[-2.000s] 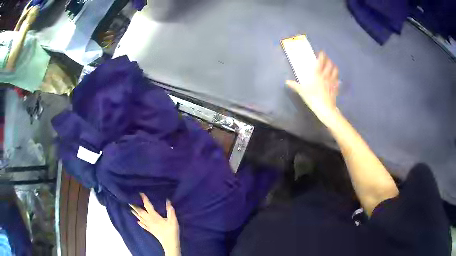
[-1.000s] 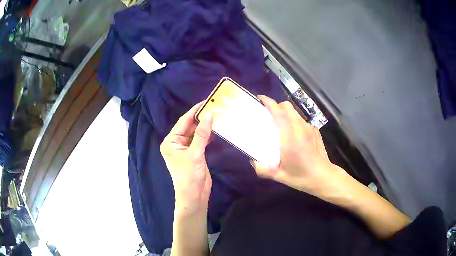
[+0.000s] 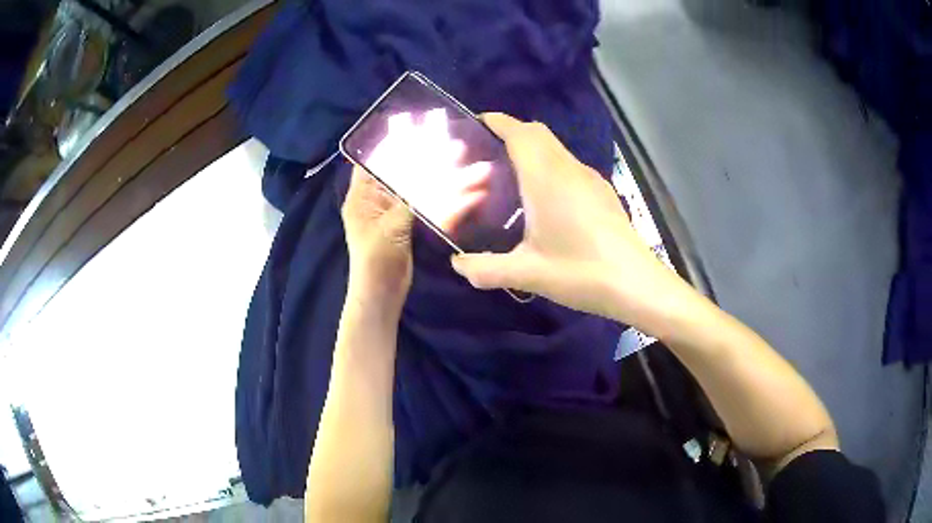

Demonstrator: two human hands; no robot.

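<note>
A smartphone (image 3: 434, 169) is held over a navy garment bundle (image 3: 317, 255). Its screen shows a bright, hand-shaped image on a dark ground. My right hand (image 3: 557, 215) grips the phone by its near right end, fingers on the upper edge and thumb on the lower edge. My left hand (image 3: 378, 230) is under the phone's lower left edge; its fingers are hidden behind the phone, so I cannot tell whether they hold anything. A thin white edge of the bundle ticket (image 3: 323, 163) shows just left of the phone.
A white board (image 3: 133, 327) lies at left under the bundle, beside brown slats (image 3: 164, 133) with a metal edge. A grey table (image 3: 756, 174) is at right, with more navy fabric (image 3: 910, 204) along its far right. A metal-edged frame shows between bundle and table.
The phone's screen has gone from bright white-orange to the hand-shaped image. The phone sits further up and left, over the ticket's side. My left hand has moved from its edge to beneath it.
</note>
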